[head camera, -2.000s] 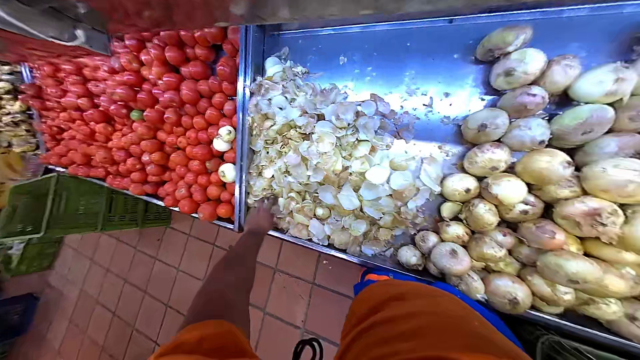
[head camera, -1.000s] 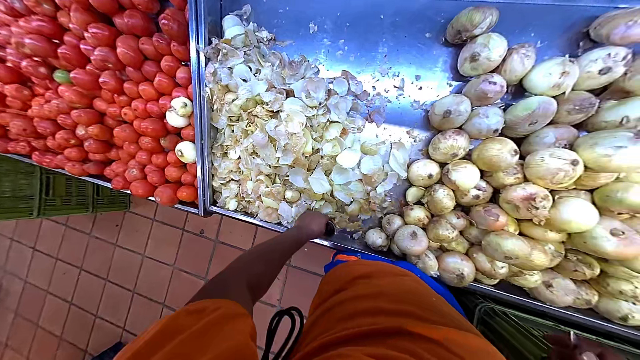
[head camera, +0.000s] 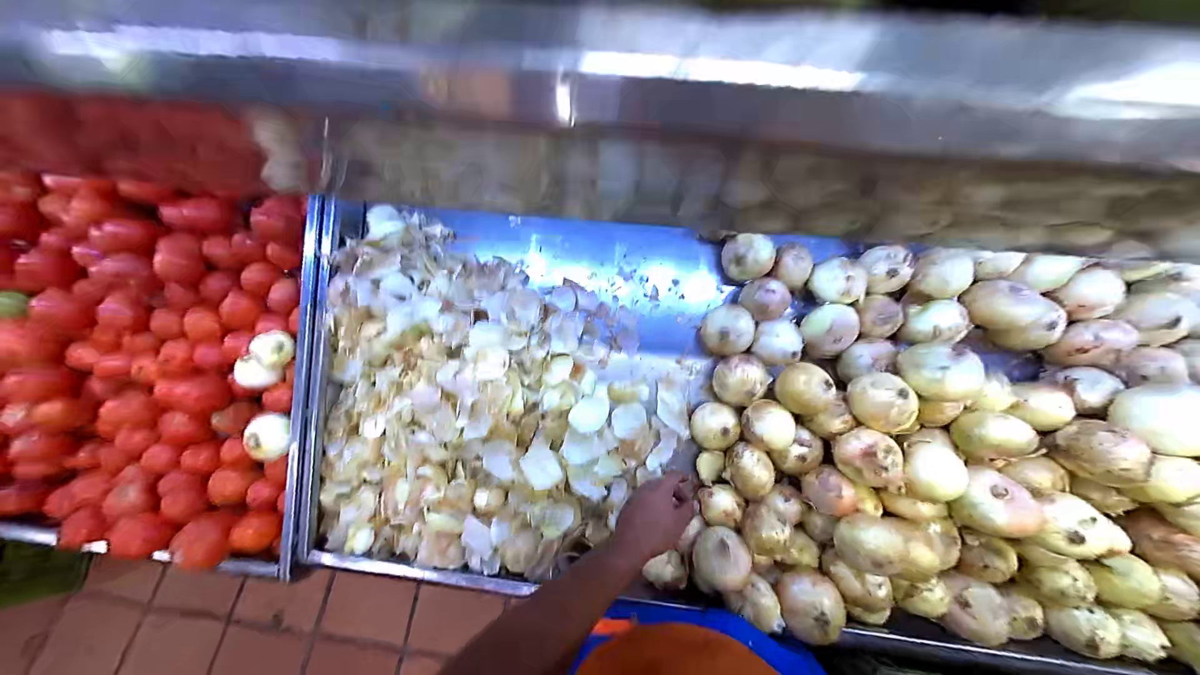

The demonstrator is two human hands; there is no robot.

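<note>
My left hand reaches over the front edge of the metal bin, at the border between a heap of loose onion skins and a pile of whole onions. Its fingers are curled beside the small onions at the left side of the pile; whether they hold anything is hidden. The skins cover the left part of the bin, with bare metal showing behind them. My right hand is out of the picture.
Left of a metal divider lie red tomatoes, with several white onions on them. A shiny metal panel runs across the back. Below are floor tiles and part of a green crate.
My left hand has moved right along the bin's front, from the left corner of the skins to the edge of the onion pile. The view has shifted, showing more of the metal panel.
</note>
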